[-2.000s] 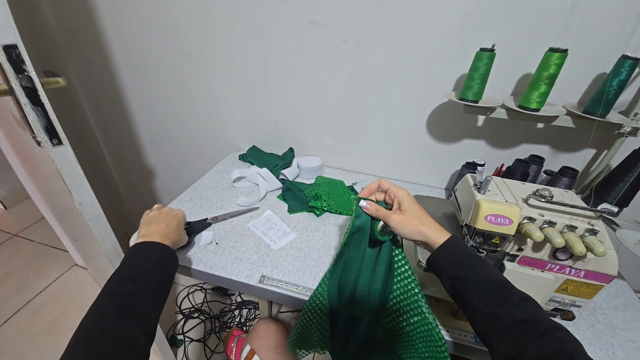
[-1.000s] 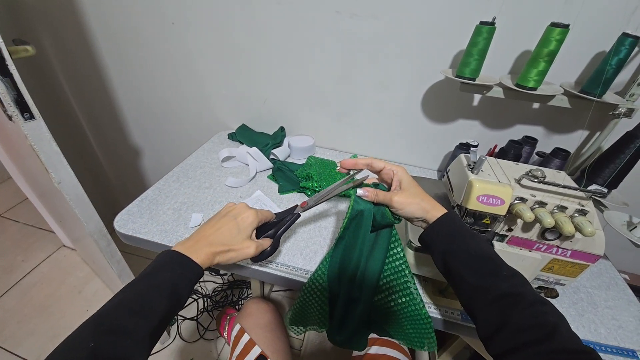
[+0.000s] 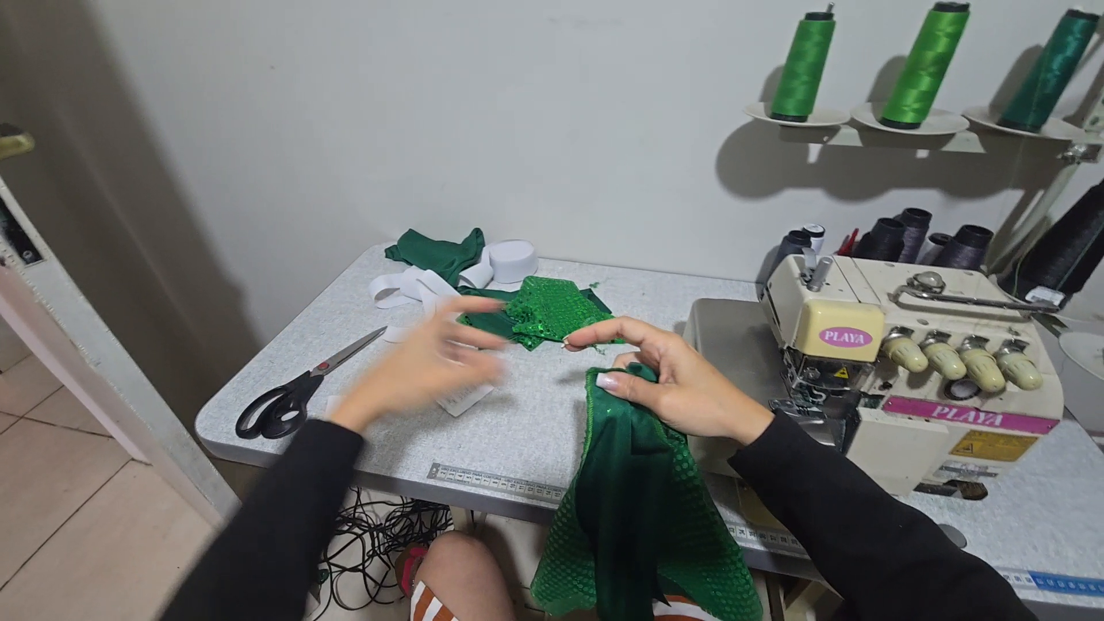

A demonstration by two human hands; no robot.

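Note:
Between the thumb and fingers of my right hand point(image 3: 681, 379) hangs a green sequined garment piece point(image 3: 638, 483) with a smooth dark green strip, over the table's front edge. My left hand point(image 3: 431, 362), blurred by motion, is above the table with its fingers apart and nothing seen in it. Black-handled scissors point(image 3: 297, 392) lie at the table's left, just beyond my left wrist. Green sequined fabric point(image 3: 552, 306) lies behind my hands, beside white elastic band point(image 3: 401, 285), a white roll point(image 3: 512, 260) and dark green cloth point(image 3: 440, 253). A white paper is partly hidden under my left hand.
An overlock sewing machine point(image 3: 914, 354) stands on the right of the table point(image 3: 526, 431). Green thread cones point(image 3: 804, 69) sit on a wall rack above, and dark cones point(image 3: 966, 250) stand behind the machine. A measuring tape point(image 3: 496, 481) runs along the front edge. Black cords point(image 3: 379, 535) hang below.
The scissors, in my left hand one second ago near the garment piece, now lie on the table. My left hand has let go of them. My right hand still holds the green piece.

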